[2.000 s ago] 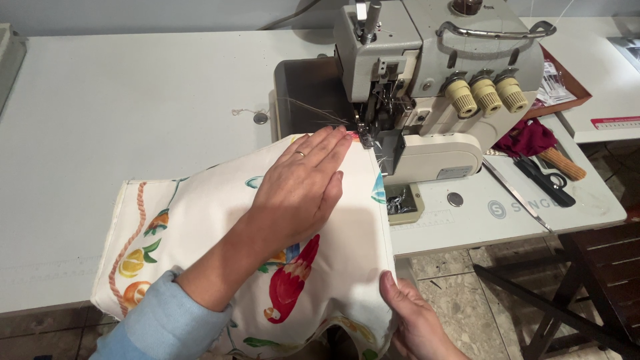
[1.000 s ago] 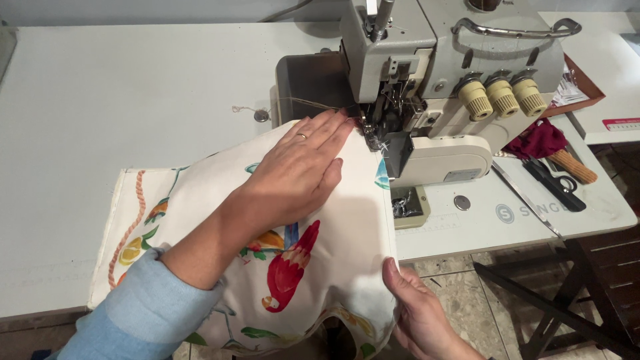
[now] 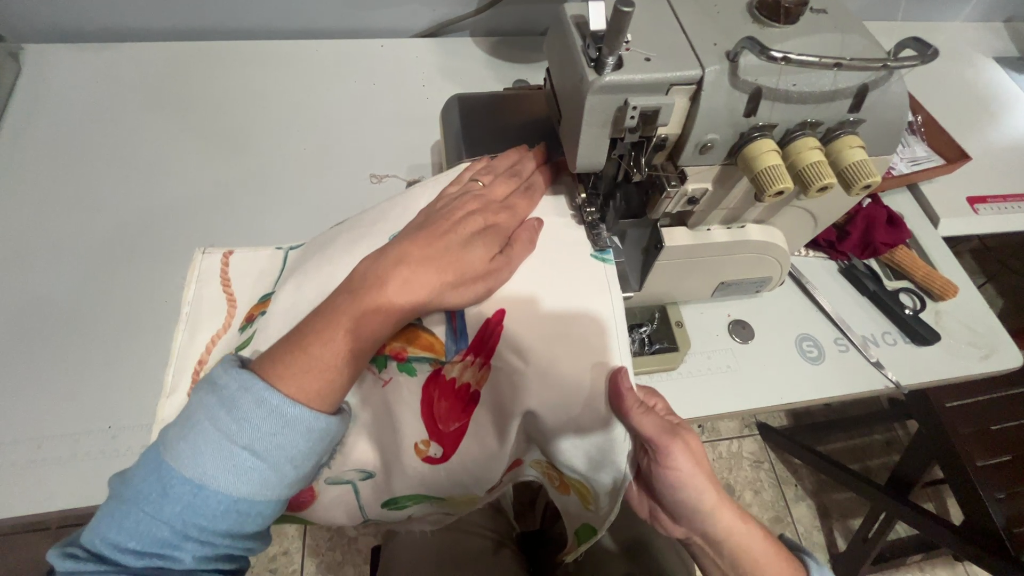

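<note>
White fabric (image 3: 552, 344) printed with parrots and fruit lies on the table and hangs over its front edge. Its right edge runs up to the presser foot (image 3: 594, 220) of a grey overlock sewing machine (image 3: 624, 88). My left hand (image 3: 456, 236) rests flat on the fabric, palm down, fingertips just left of the needle area, a ring on one finger. Lower down, my right hand (image 3: 664, 448) pinches the fabric's right edge between the thumb on top and fingers largely hidden beneath. The stitching point itself is partly hidden by machine parts.
Three yellowish tension dials (image 3: 810, 166) face forward on the machine. On the table (image 3: 944, 352) to the right lie metal tweezers (image 3: 848, 328), black-handled scissors (image 3: 888, 300) and a dark red cloth (image 3: 864, 230). Loose thread (image 3: 392, 178) lies left of the machine. A dark slatted wooden chair (image 3: 960, 472) stands lower right.
The fabric's right edge has advanced slightly toward the presser foot, its blue-green print now close to the foot. Both hands keep much the same places on the cloth.
</note>
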